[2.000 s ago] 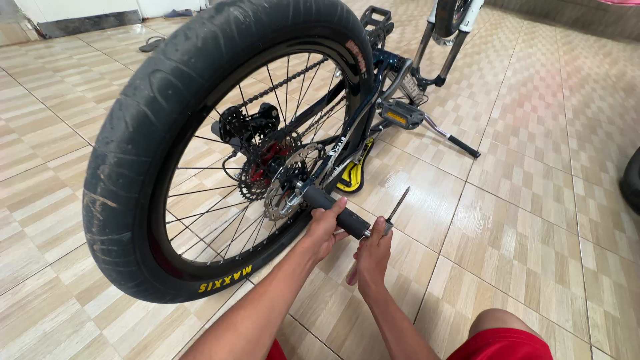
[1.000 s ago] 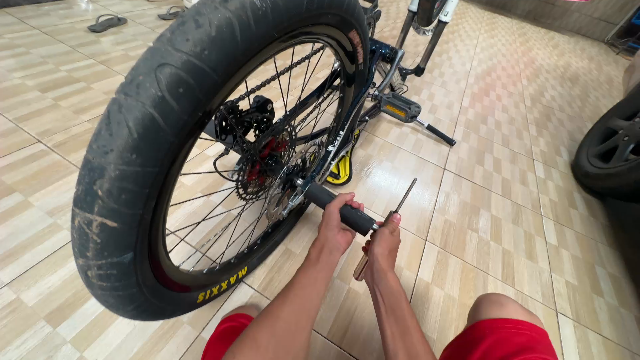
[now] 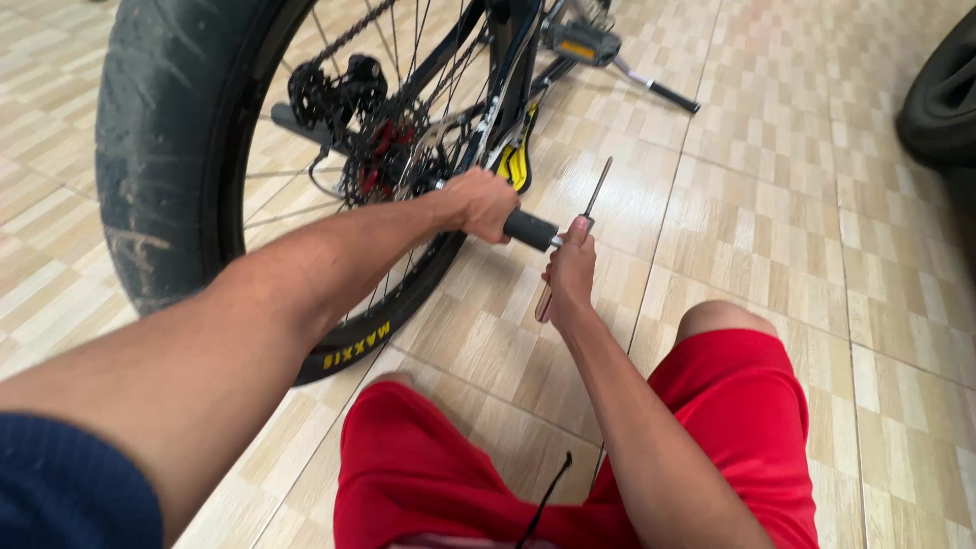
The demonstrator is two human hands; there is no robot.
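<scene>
A black cylindrical bike peg (image 3: 530,229) sticks out from the rear axle of a bicycle that appears upside down. My left hand (image 3: 482,204) is closed round the peg's inner part, beside the hub. At the peg's outer end, my right hand (image 3: 572,263) grips a screwdriver (image 3: 600,187) with its shaft pointing up and away, and a metal piece shows between that hand and the peg. Behind my left hand are the red and black hub and sprockets (image 3: 385,152). The rear wheel's fat Maxxis tire (image 3: 164,152) stands at the left.
A pedal (image 3: 583,42) and a kickstand-like bar with a black end (image 3: 675,97) lie beyond the hands. The yellow and black saddle (image 3: 517,156) touches the tiled floor (image 3: 755,221). Another dark tire (image 3: 942,99) is at the right edge. My knees in red shorts are below.
My left hand has moved along the peg toward the hub, its back now facing up. The right hand stays at the peg's outer end with the screwdriver. The view has tilted down.
</scene>
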